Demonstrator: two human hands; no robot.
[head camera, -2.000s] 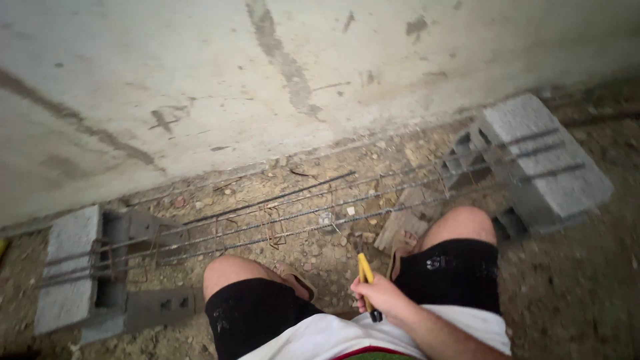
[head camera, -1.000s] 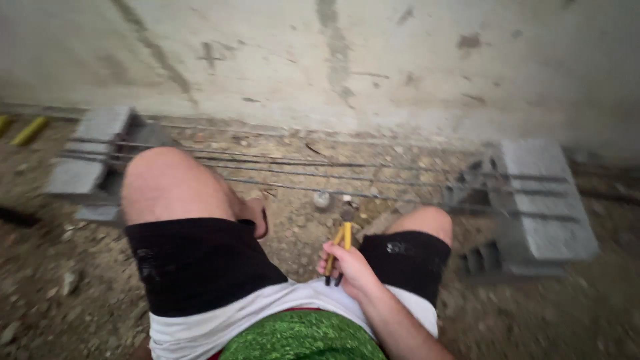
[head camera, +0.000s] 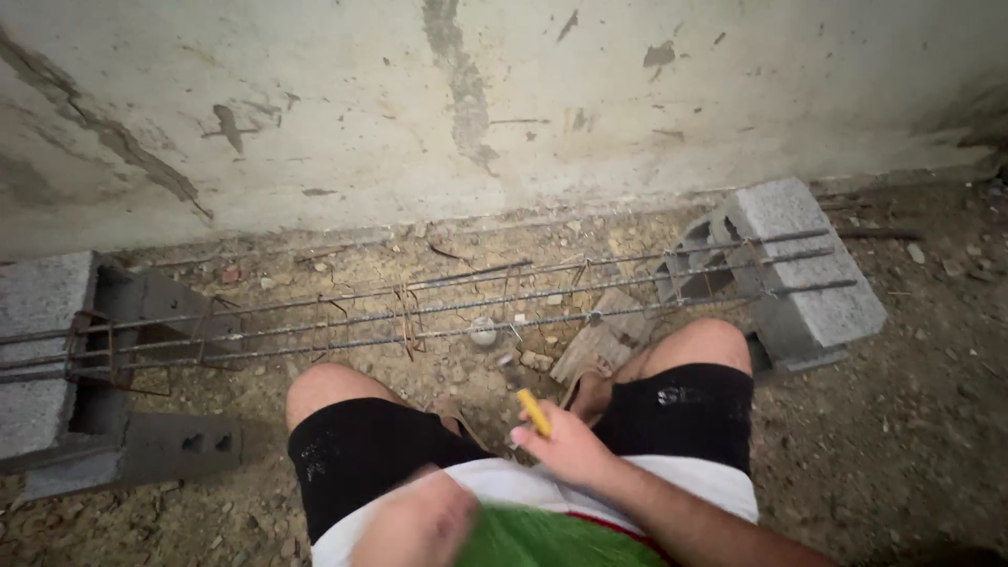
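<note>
My right hand (head camera: 563, 445), in front of my lap, is closed around yellow-handled pliers (head camera: 534, 413), whose metal head points toward the bars. Low in the view, my left hand (head camera: 417, 520) is a blur over my shirt; its fingers cannot be made out. Several long steel reinforcing bars (head camera: 504, 299) run across in front of my knees, with bent wire stirrups (head camera: 408, 319) around them. Their ends rest on stacked concrete blocks at the left (head camera: 39, 315) and on a concrete block at the right (head camera: 819, 291).
A stained, cracked wall (head camera: 339, 118) rises behind the bars. On the stony dirt floor lie a wooden board (head camera: 602, 335) near my right foot and a small round whitish object (head camera: 483, 331) beneath the bars. My bent knees are close to the bars.
My left hand has come into view at the bottom, over my shirt. The pliers stay in my right hand throughout. The view has shifted.
</note>
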